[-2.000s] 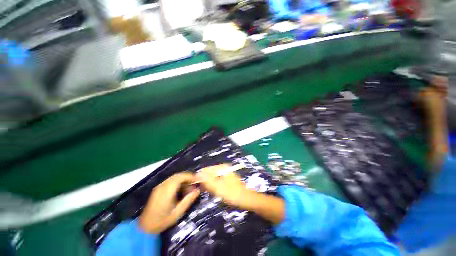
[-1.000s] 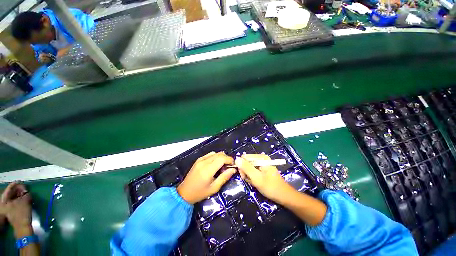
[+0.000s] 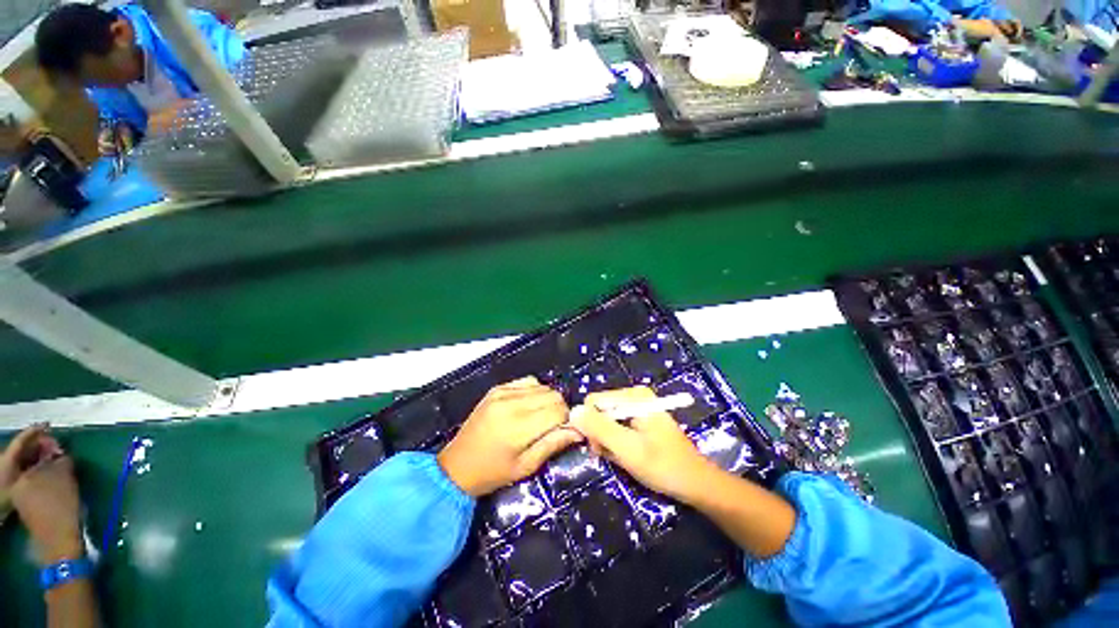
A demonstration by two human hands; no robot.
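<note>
My left hand (image 3: 509,436) and my right hand (image 3: 638,442) meet fingertip to fingertip over a black blister tray (image 3: 466,595). My right hand holds a pale flat stick (image 3: 660,405), whose end sticks out to the right above the hand. My left fingers are closed around something small at the fingertips; the piece itself is hidden. The tray lies tilted on the green surface, with small bright bits in its square pockets. A heap of small silvery metal parts (image 3: 816,444) lies just right of the tray.
A filled black tray (image 3: 969,380) lies at the right, another beyond it. A white rail (image 3: 761,317) and green belt (image 3: 552,233) run behind. Another person's hand (image 3: 49,503) is at the left edge near a thin blue stick (image 3: 120,497). A person in blue sits at the upper left.
The view has steadied since two seconds ago. Since one second ago, my hands stay together over the tray with slightly shifted fingers, and the neighbour's hand at the left has moved slightly.
</note>
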